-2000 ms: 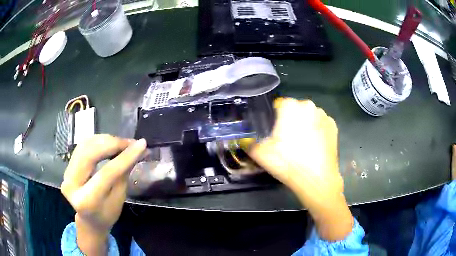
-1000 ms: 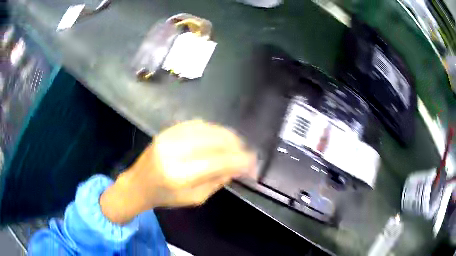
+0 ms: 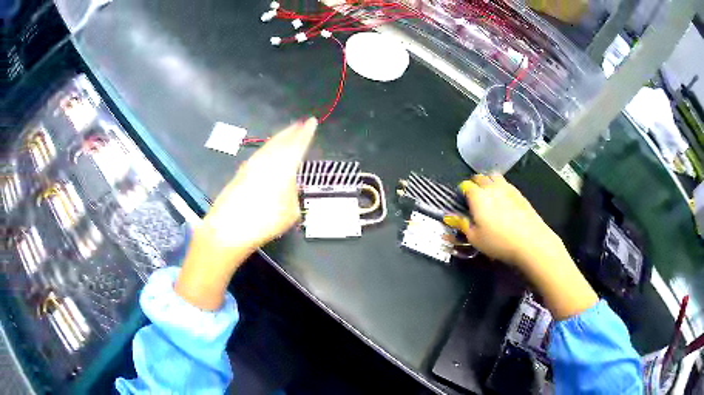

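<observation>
My right hand [image 3: 506, 220], with yellow finger cots on thumb and finger, grips the upper right side of a heatsink [image 3: 427, 235]. Its striped fins and flat silver face show; its pipes are partly hidden. A second heatsink [image 3: 333, 217] lies to its left on the bench, face up, copper pipes to the right. My left hand [image 3: 251, 200] is at that heatsink's left edge, fingers extended together; whether it grips anything cannot be told. A white square module [image 3: 226, 138] lies beyond my left hand, its red lead passing behind the fingertips.
A clear tray [image 3: 143, 224] of heatsinks is at left. A white lid [image 3: 377, 56], translucent cup [image 3: 498, 131] and piled red leads [image 3: 363, 11] are at the back. The black jig [image 3: 494, 324] is lower right, a second jig [image 3: 617, 243] beyond, and the paste tub [image 3: 656, 370] at the corner.
The view has swung left, away from the jig towards the tray. My right hand has come into view at a heatsink. My left hand is now beside another heatsink.
</observation>
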